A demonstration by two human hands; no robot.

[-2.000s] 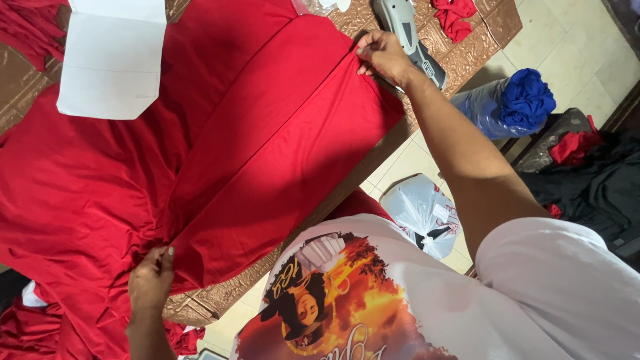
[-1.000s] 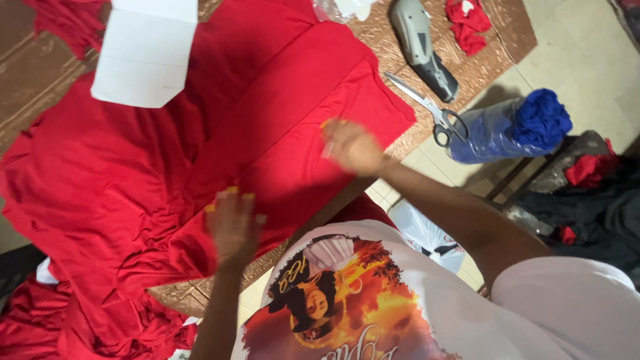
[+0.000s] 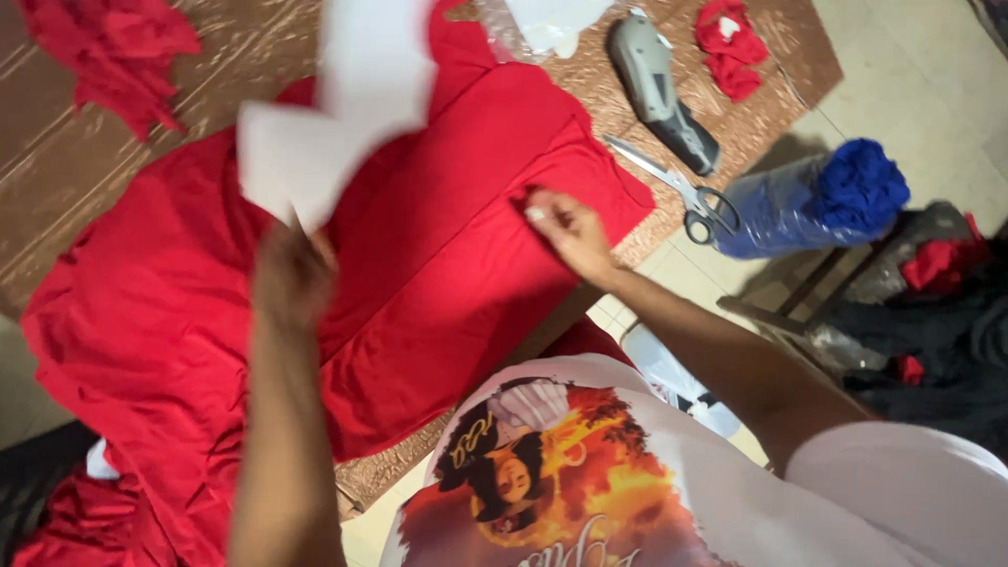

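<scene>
Red fabric (image 3: 441, 213) lies folded over the table, its far part bunched at the left. My left hand (image 3: 295, 272) is shut on the lower corner of a white paper pattern piece (image 3: 291, 153), which is raised over the cloth and blurred. My right hand (image 3: 571, 232) is above the fabric near its right end, fingers curled; whether it pinches something small cannot be told. Scissors (image 3: 669, 177) with dark handles lie at the table's edge, beside a grey and black handheld tool (image 3: 657, 90).
The table (image 3: 756, 134) has a brown, shiny cover. Red scraps (image 3: 728, 47) and white material in clear plastic (image 3: 543, 24) lie along its far side. A plastic-wrapped blue fabric roll (image 3: 811, 197) stands off the right edge, near a dark-framed piece of furniture (image 3: 776, 315).
My left hand has moved from the red fabric to the white paper and lifted it. My right hand, earlier at the fabric's far right corner, is now nearer its middle right part.
</scene>
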